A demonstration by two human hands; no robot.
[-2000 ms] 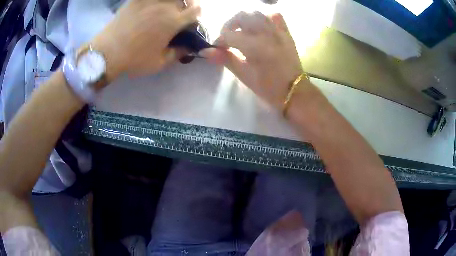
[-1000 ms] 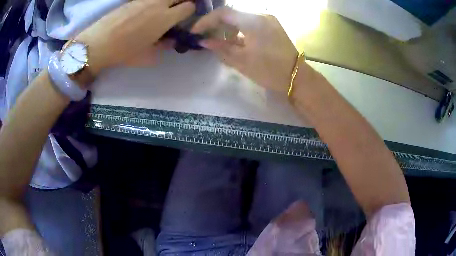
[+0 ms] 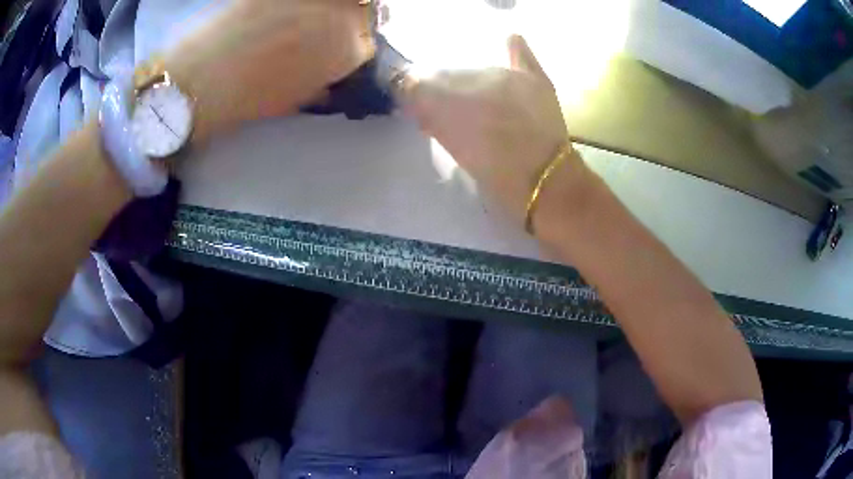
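A dark navy cloth piece [image 3: 360,96] lies between my hands on the white machine table. My left hand [image 3: 281,51] is blurred and bent over its left part, with the fingers on the cloth. My right hand [image 3: 486,117] is at its right end, fingertips at the cloth's edge, partly lost in glare. The light grey-blue garment cloth [image 3: 47,126] with dark bands is heaped at the left, beside and behind my left wrist, and hangs over the table edge. Needle and presser foot cannot be made out in the glare.
The machine bed [image 3: 673,136] and the pale machine head with a teal panel [image 3: 804,42] are at the upper right. Dark thread snips [image 3: 824,231] lie at the table's right. A green ruler-marked strip [image 3: 393,265] edges the white table [image 3: 281,173].
The view has shifted slightly. My left hand has turned more over the cloth. My right hand's fingers have flattened, and the dark cloth lies lower and flatter between the hands.
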